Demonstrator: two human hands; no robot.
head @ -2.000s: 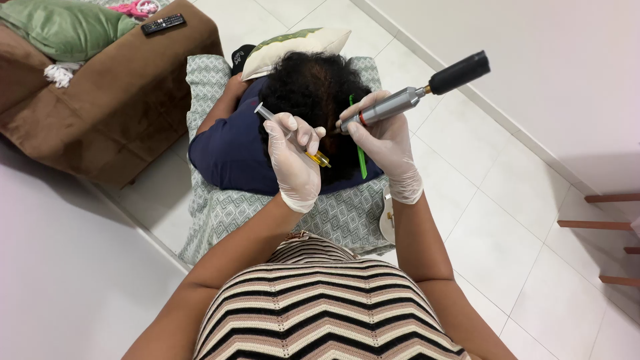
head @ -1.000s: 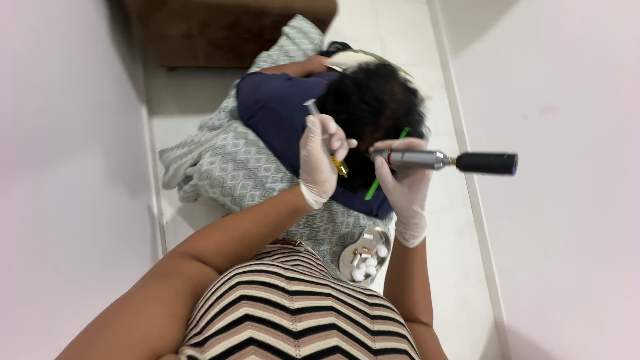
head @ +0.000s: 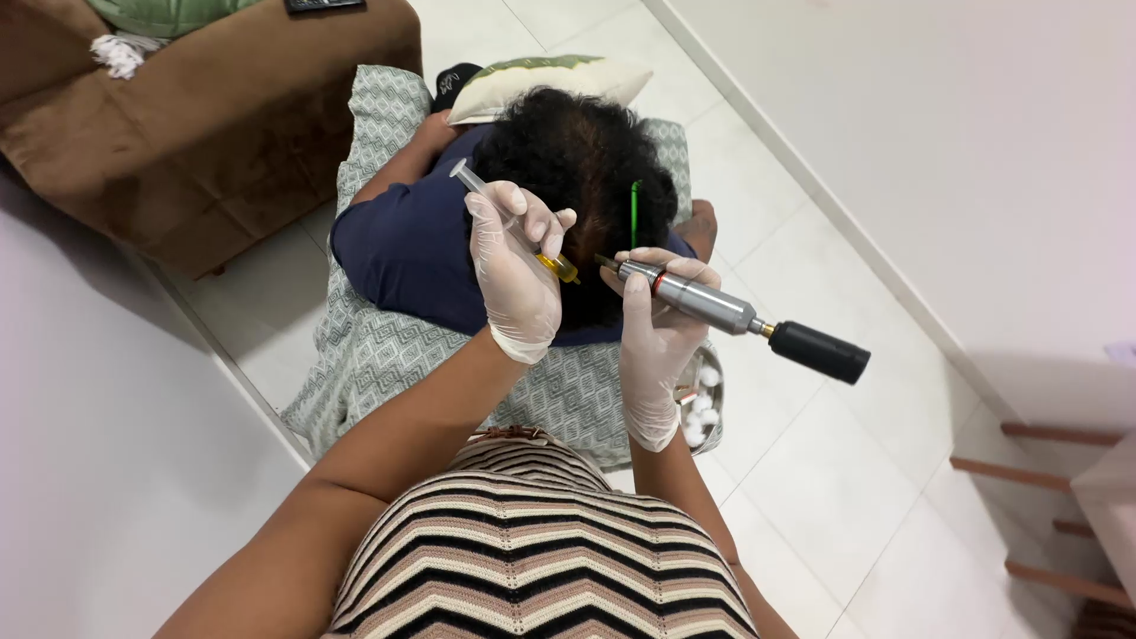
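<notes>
My gloved left hand [head: 522, 266] grips a plastic syringe [head: 559, 267] with yellow liquid at its lower end, its plunger pointing up and left. My gloved right hand [head: 661, 342] holds a grey pen-like microneedling machine [head: 706, 302] with a black rear part; its tip points left, close to the scalp. Both hands are over the dark, curly hair [head: 541, 146] of a person in a navy shirt [head: 399, 244]. Parted hair shows a strip of scalp [head: 590, 195]. A green hair clip [head: 635, 217] sits in the hair, right of the parting. Whether the machine's tip touches skin, I cannot tell.
A metal kidney tray [head: 719, 390] with cotton balls [head: 703, 404] is beside my right wrist, on the patterned cloth [head: 568, 399] under the person. A cushion [head: 550, 84] lies beyond the head. A brown sofa [head: 222, 115] stands upper left, wooden legs [head: 1065, 581] lower right.
The view has swung about between frames. The syringe and the machine stay in the same hands over the head. No grasp or release shows.
</notes>
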